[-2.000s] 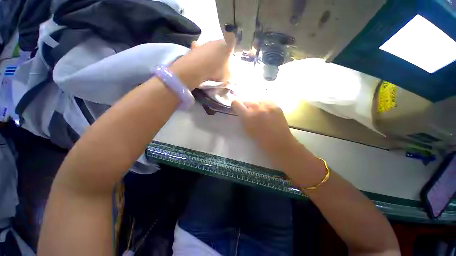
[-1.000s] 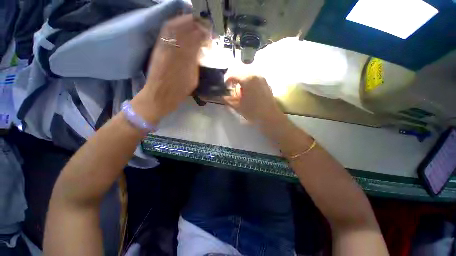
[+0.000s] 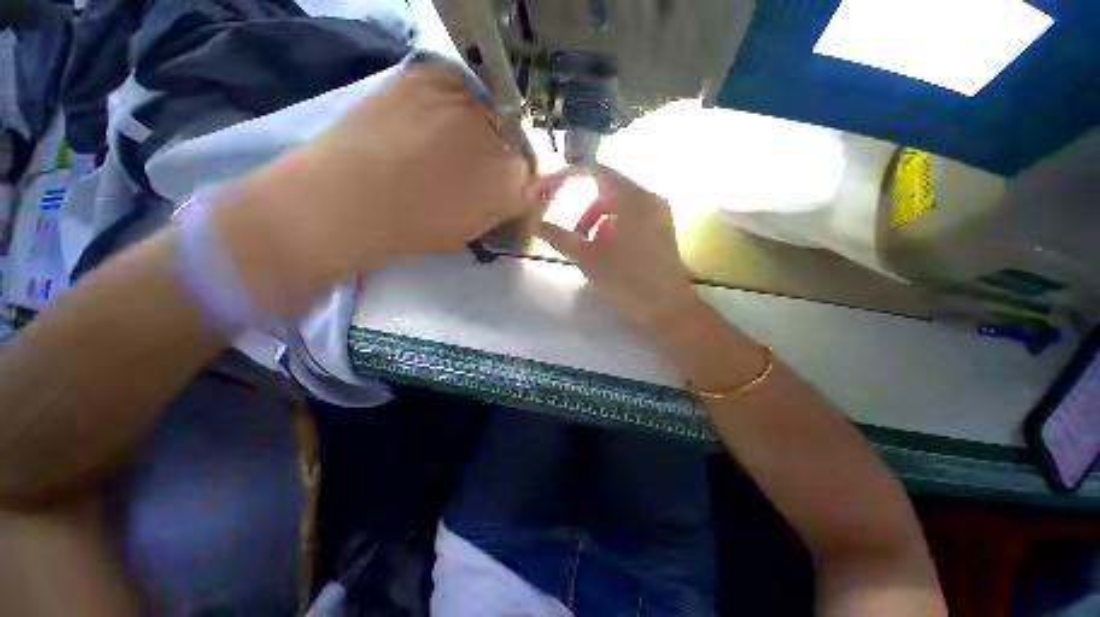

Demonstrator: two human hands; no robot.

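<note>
My left hand is raised in front of the needle area, its back to the camera and a little blurred; its fingertips and anything in them are hidden or lost in glare. My right hand is just right of it, thumb and fingers bent close together in the lamp glare; I cannot tell if they pinch cloth. The light grey garment piece with dark panels lies left of and behind my left hand. The presser foot and needle are washed out by glare under the sewing machine head.
A white rounded piece lies right of the needle. A small blue tool and a phone are at the table's right end. The green marked table edge runs in front. Printed packs lie at far left.
My left hand and forearm have swung lower and to the left, nearer the camera. The dark piece seen between my hands is no longer visible. My right hand stays near the needle, fingers more bent.
</note>
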